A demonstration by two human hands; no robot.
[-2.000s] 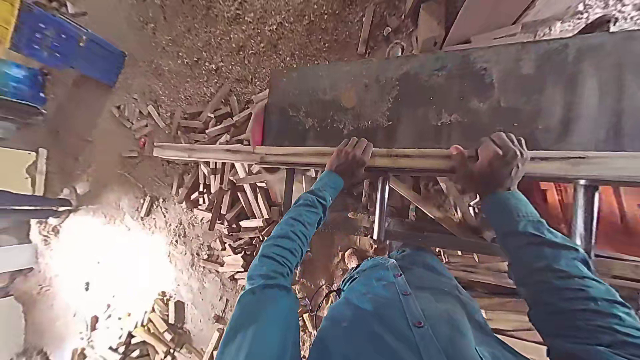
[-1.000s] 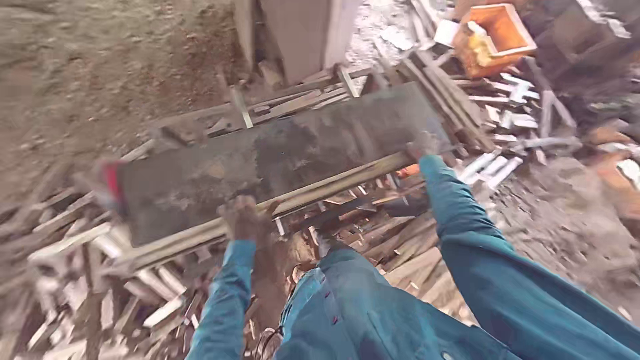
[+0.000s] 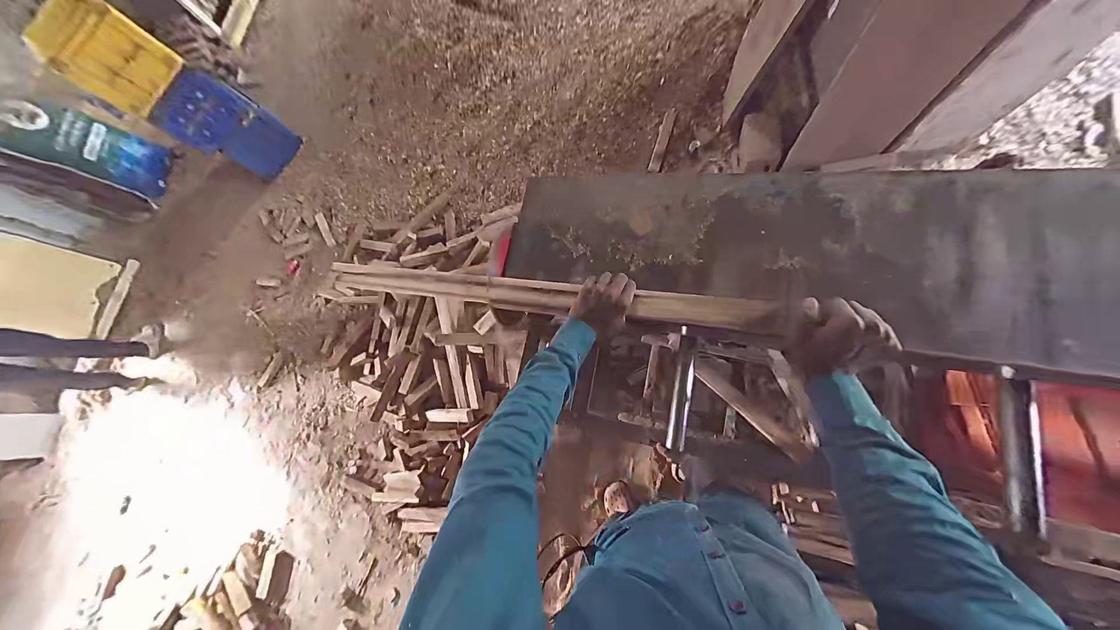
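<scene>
Long wooden strips (image 3: 525,296), lying together, run along the near edge of a dark flat tabletop (image 3: 752,227) and stick out past its left end. My left hand (image 3: 604,302) grips the strips near their middle, its fingers over the top. At their right end my right hand (image 3: 844,334) is closed around them; it is somewhat blurred, and its palm side is hidden. A metal post (image 3: 682,389) stands below the near edge, between my two hands.
Wood offcuts (image 3: 429,350) lie heaped left of the table. Blue crates (image 3: 225,122), a yellow crate (image 3: 103,54) and a blue-green drum (image 3: 83,149) stand upper left. A person's legs (image 3: 74,359) show at the left edge. Large boards (image 3: 910,79) rise behind the table.
The view has swung strongly back toward the crates at the left. Both hands stay on the strips; my right hand is at their right end now, while two seconds ago the strips reached beyond it.
</scene>
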